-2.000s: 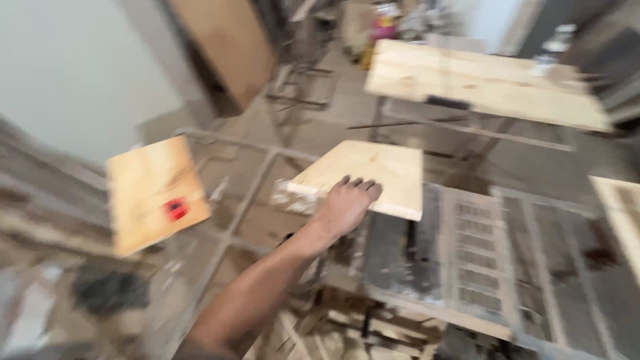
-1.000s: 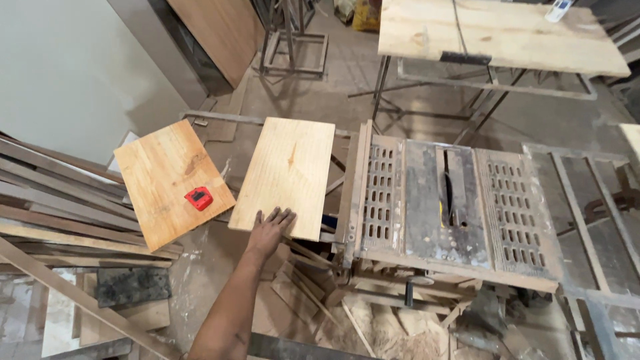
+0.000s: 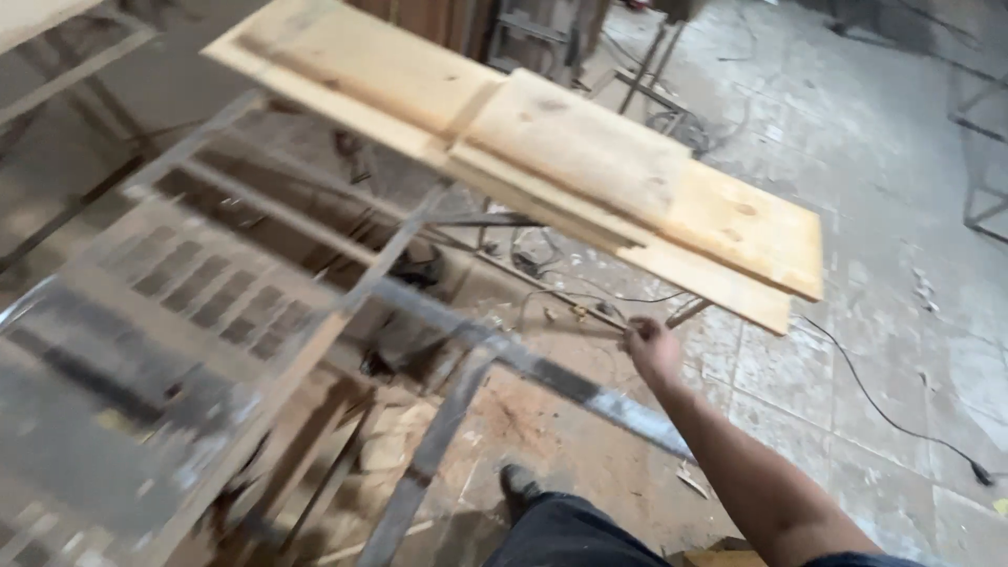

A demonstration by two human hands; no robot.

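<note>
My right hand [image 3: 654,346] reaches in from the lower right, its fingers curled and blurred. It is just below the near edge of stacked pine boards [image 3: 583,142], and whether it holds anything cannot be told. A thin metal bar [image 3: 543,276] of the stand below the boards runs up to the fingertips in the picture. The boards lie lengthwise over one another, with a shorter one on top in the middle. At the left is the table saw [image 3: 189,307] with its slotted top, blurred. My left hand is out of view.
A metal frame [image 3: 567,378] extends from the saw toward my arm. My shoe [image 3: 518,480] stands on the dusty floor, near offcuts and sawdust below the saw. A black cable [image 3: 858,386] with a plug lies on the tiles at right. Another metal stand [image 3: 984,197] is at far right.
The view has swung far to the right. A hand was on a pine board left of the saw a second ago; that hand and board are out of view, and my right hand has appeared.
</note>
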